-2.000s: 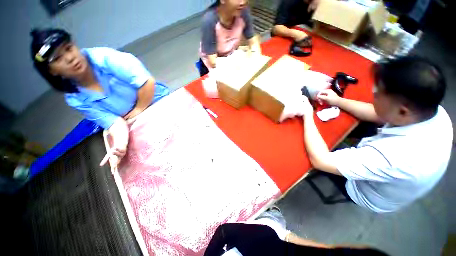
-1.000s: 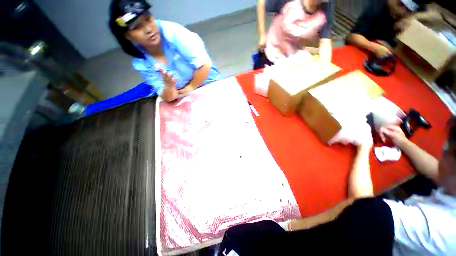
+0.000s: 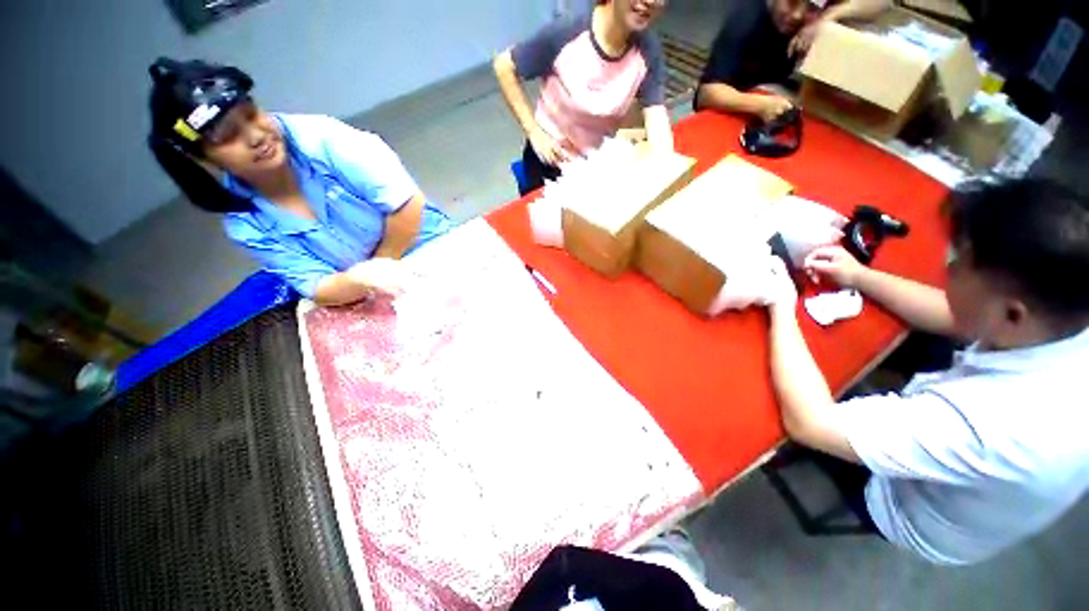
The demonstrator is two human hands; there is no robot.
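Neither of my hands can be made out in the head view. Nearest in front is the glossy pinkish-white padded surface [image 3: 502,418] with a pale border. It carries a few tiny dark specks and no parts. A thin white stick, perhaps a marker pen [image 3: 542,281], lies by its far right edge. The dark mesh conveyor belt [image 3: 221,466] adjoins it on the left. A black shape with a small white patch [image 3: 615,582] covers the near edge at the bottom; whose it is cannot be told.
A person in blue [image 3: 322,203] leans at the far left corner. Two cartons [image 3: 615,215] stand on the red table [image 3: 651,352]. A person in white [image 3: 979,418] sits right, handling a small dark item. Two other people are at the far side, near black devices and an open carton [image 3: 878,90].
The view has swung left, then back right. The person in blue has lowered a raised hand to the padded surface. The forearm seen at the bottom earlier is out of the picture.
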